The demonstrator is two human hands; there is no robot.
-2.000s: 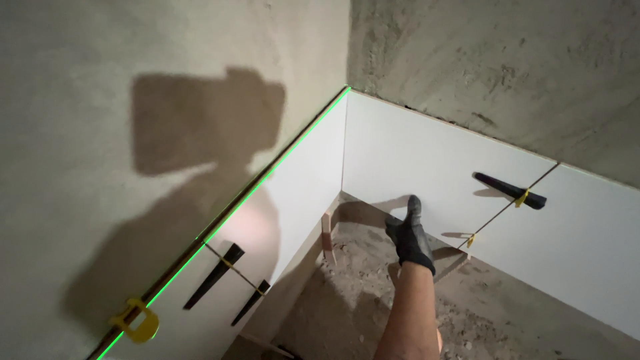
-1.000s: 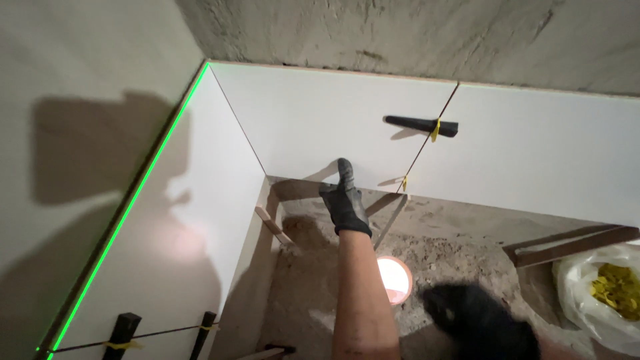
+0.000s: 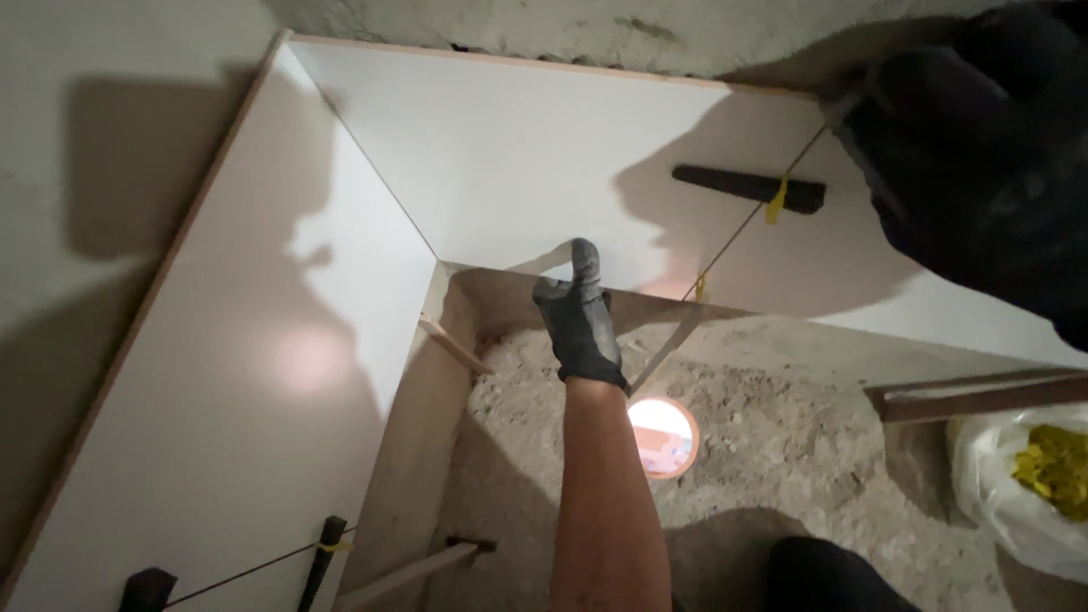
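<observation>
My left hand [image 3: 582, 314], in a dark glove, is at the lower edge of a white wall tile [image 3: 510, 161], thumb against its face and the fingers partly hidden below. My right hand [image 3: 960, 153], also gloved, is large and close at the upper right, near the tile's top edge at the joint; whether it holds something is unclear. A black wedge [image 3: 731, 184] runs through a yellow leveling clip [image 3: 777, 201] across that joint. Another yellow clip [image 3: 700, 287] sits at the joint's lower end. The left wall's tile [image 3: 212, 340] meets this one at the corner.
Black wedges [image 3: 321, 561] sit on the left tile's joint. Wooden props stand under the tiles, one [image 3: 667, 348] below the joint. A clear bag of yellow clips [image 3: 1054, 467] is at the right. A round lit opening [image 3: 663, 436] shows beside my left forearm, above the rough floor.
My right hand has risen from the low right to the tile's top edge. My left hand stays at the lower edge. The green laser line on the left tile's edge no longer shows.
</observation>
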